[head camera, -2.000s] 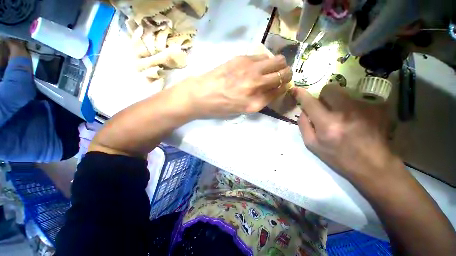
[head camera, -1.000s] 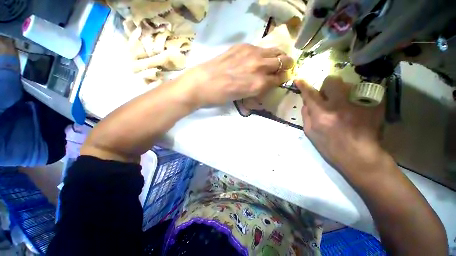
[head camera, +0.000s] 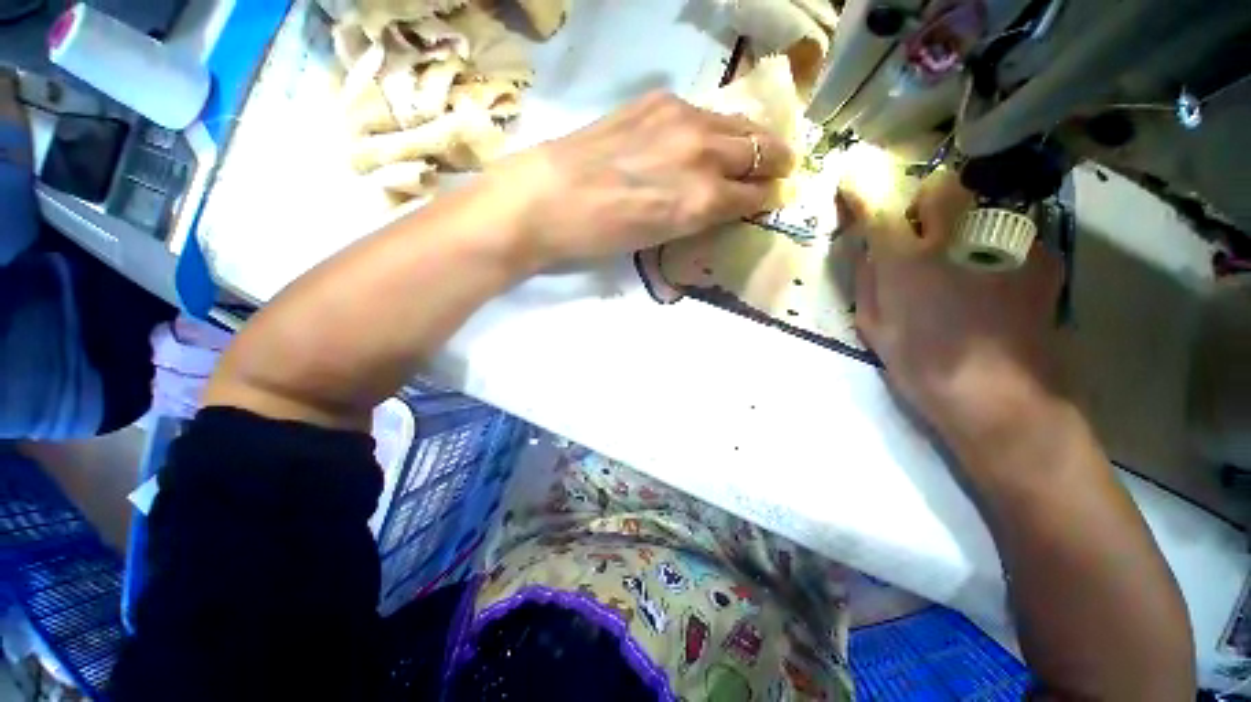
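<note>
A beige fabric piece lies at the presser foot under the bright light. My left hand is on its near left side, fingertips pinched together on the fabric's edge. My right hand is right of the needle area, below the machine head, its fingertips washed out by glare; whether it holds anything cannot be told. The metal slide plate shows between the hands. The needle tip is hidden in glare. A loose heap of beige pieces lies left of the machine.
The machine head with its ribbed knob overhangs my right hand. The bed has a dark-edged front corner. A thread cone stands at the upper left. A person's sleeve shows far left. Blue crates are below the table.
Beige fabric now shows at the presser foot. My left hand has moved slightly up and left. My right hand's fingers have moved up toward the needle area, away from my left fingertips.
</note>
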